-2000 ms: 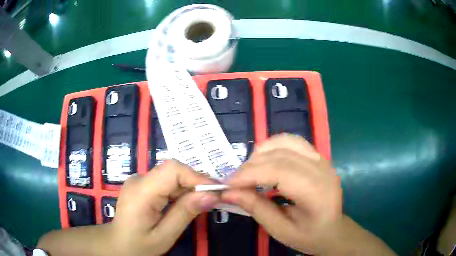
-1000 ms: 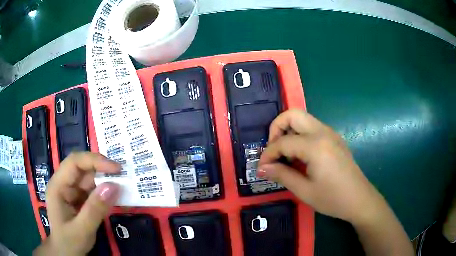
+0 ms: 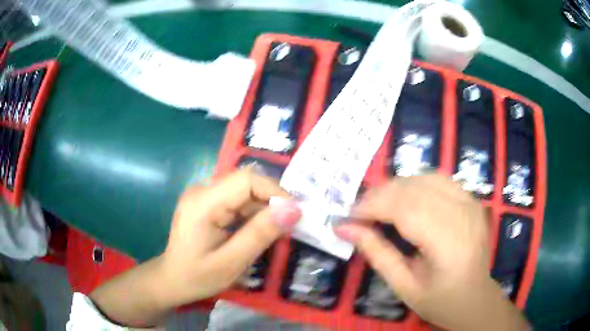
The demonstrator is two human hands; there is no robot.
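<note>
A red-orange tray (image 3: 383, 176) holds two rows of black phones, backs up, such as the one at its upper left (image 3: 279, 97). A white label roll (image 3: 451, 33) stands behind the tray, and its printed label strip (image 3: 349, 123) runs across the tray towards me. My left hand (image 3: 223, 226) pinches the strip's loose end between thumb and finger. My right hand (image 3: 420, 242) is at the strip's right edge, blurred, thumb and finger close to the end; whether it holds a label cannot be told. The hands and strip hide several phones in part.
A wide printed strip (image 3: 162, 79) lies from the upper left to the tray's left edge. Another red tray (image 3: 31, 129) with phones is at the far left. A red object (image 3: 97, 262) is at the lower left. A white line (image 3: 517, 59) crosses the green surface (image 3: 123, 155).
The view has swung left, so tray and roll appear further right. My right hand has moved from the upper right phone to the strip's end. My left hand still holds the strip.
</note>
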